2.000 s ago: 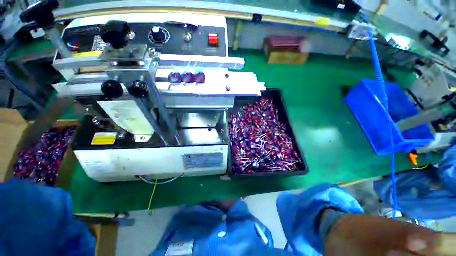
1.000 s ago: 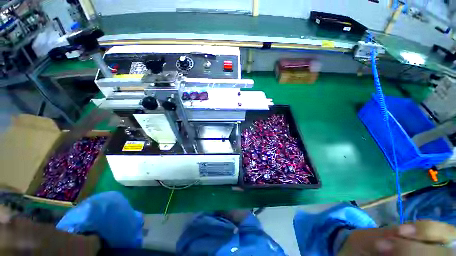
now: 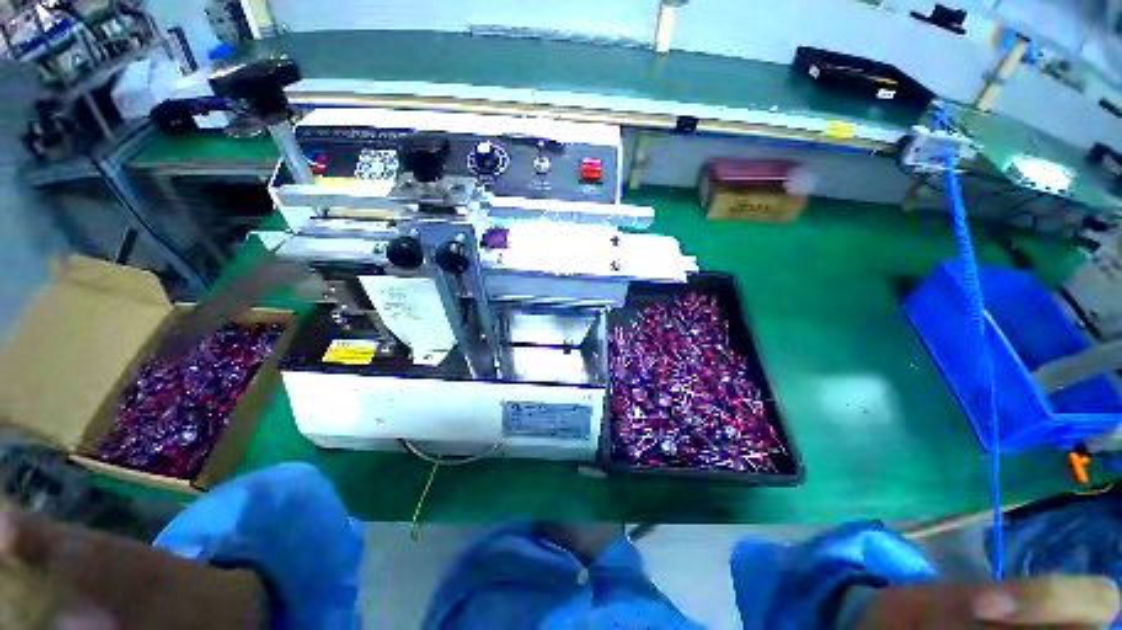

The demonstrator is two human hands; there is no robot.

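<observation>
The white lead cutting machine (image 3: 443,412) stands on the green bench. One small purple part (image 3: 495,238) shows on its feed rail (image 3: 578,250), just right of the clamp. The black tray (image 3: 797,478) at its right holds a heap of purple-red leaded parts (image 3: 695,388). The open cardboard carton (image 3: 86,326) at its left also holds purple parts (image 3: 185,400). My left hand (image 3: 31,560) is blurred and cut off at the bottom left edge. My right hand (image 3: 1027,601) is cut off at the bottom right; its fingertips are hidden. Both are away from the machine.
A blue plastic bin (image 3: 972,351) lies at the right. A blue coiled cord (image 3: 966,259) hangs from a box (image 3: 938,150) down past the bench edge. A small brown carton (image 3: 751,201) stands behind the tray. A long green shelf (image 3: 615,76) runs along the back.
The view has shifted, so the machine sits lower and further right. Three parts showed on the rail earlier; now one shows. My left hand has come into view; my right hand stays low at the right.
</observation>
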